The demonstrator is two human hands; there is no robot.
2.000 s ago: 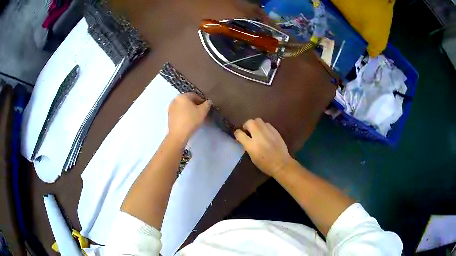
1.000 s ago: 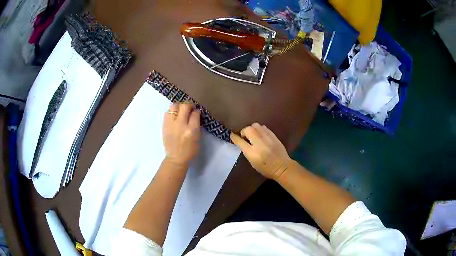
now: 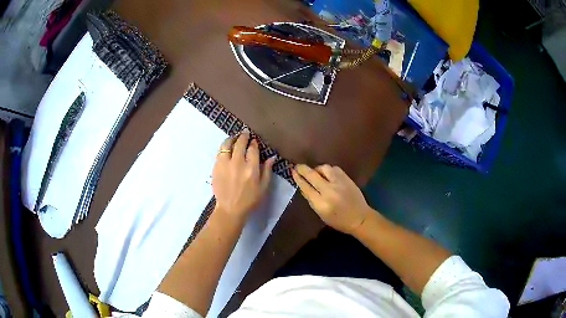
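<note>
A white-backed sleeve piece [image 3: 155,180] lies on the brown table with its straight end away from me. A dark patterned hem [image 3: 214,113] is folded over the white along that end. My left hand [image 3: 239,174] lies flat on the piece, fingertips on the hem's middle; it is not closed on anything. My right hand [image 3: 329,192] pinches the hem's right corner with thumb and fingers. A narrow dark strip on the white is partly hidden under my left forearm. The steam iron [image 3: 282,59] rests on the table beyond the hem, its orange-brown handle free.
A stack of sleeve pieces [image 3: 84,124] with dark ends lies at the left. A blue basket [image 3: 496,140] of white scraps and a yellow cloth [image 3: 450,25] are at the upper right. A pale blue-grey wrapped thing [image 3: 73,286] lies at the lower left. The table [image 3: 354,105] curves away at the right.
My left hand has moved from pinching the hem to lying spread on it, and sits slightly further right than a second ago. My right hand stays at the corner. The hem now lies flatter.
</note>
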